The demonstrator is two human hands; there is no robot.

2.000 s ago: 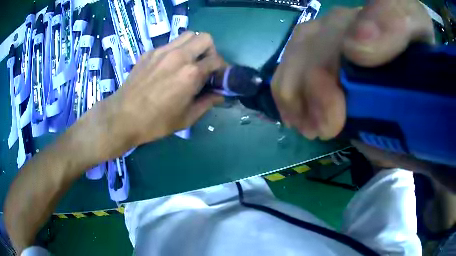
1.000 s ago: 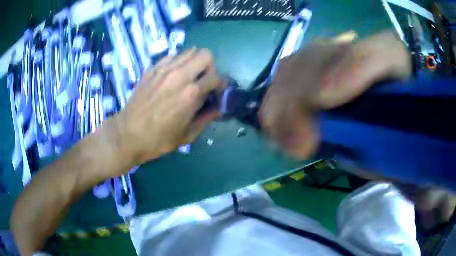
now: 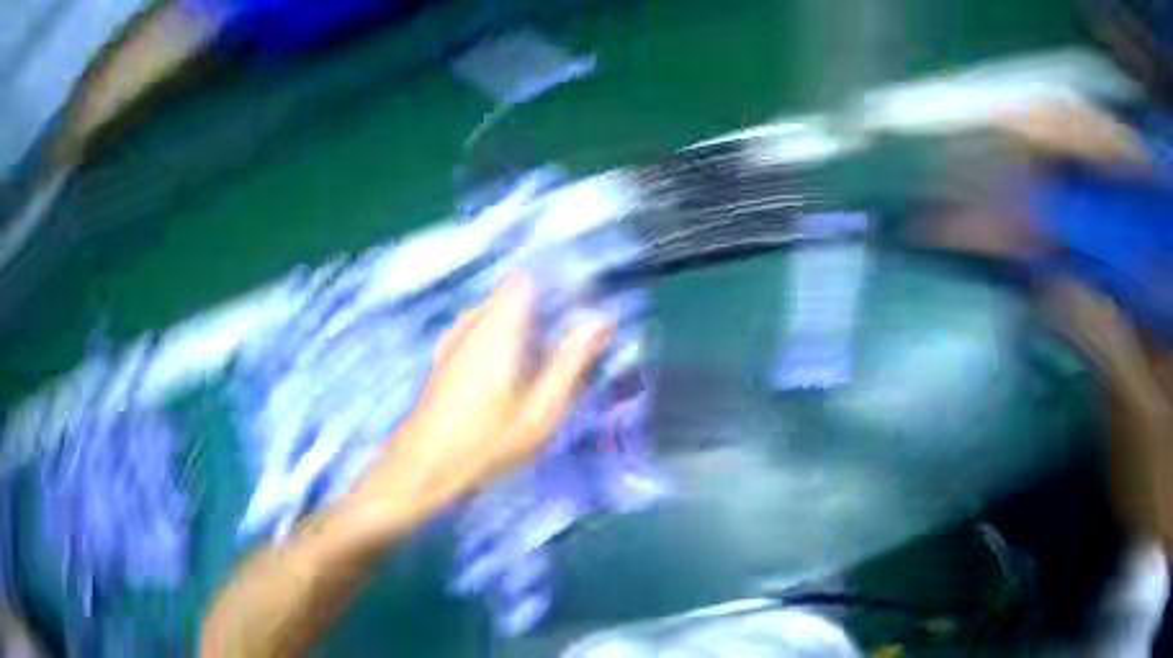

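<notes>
The view is strongly blurred. My left hand point(image 3: 495, 386) reaches over the pile of white-lavender device housings point(image 3: 341, 373), thumb and fingers apart; no held piece can be made out. My right hand point(image 3: 984, 199), at the far right, is smeared but around the blue electric screwdriver point(image 3: 1106, 231). The driver tip cannot be made out. A single white-lavender housing point(image 3: 823, 309) lies on the dark green bench point(image 3: 720, 514) between my hands.
The black screw tray point(image 3: 727, 206) lies at the bench's back edge. Beyond it runs the green conveyor point(image 3: 347, 167) with a pale flat piece point(image 3: 521, 64) on it. Another person's arm and blue sleeve point(image 3: 290, 19) show at upper left. More housings point(image 3: 116, 489) lie far left.
My hands have moved apart. My left hand has left the dark device end near the driver tip and is over the pile. My right hand and driver have moved to the far right; the view has swung left.
</notes>
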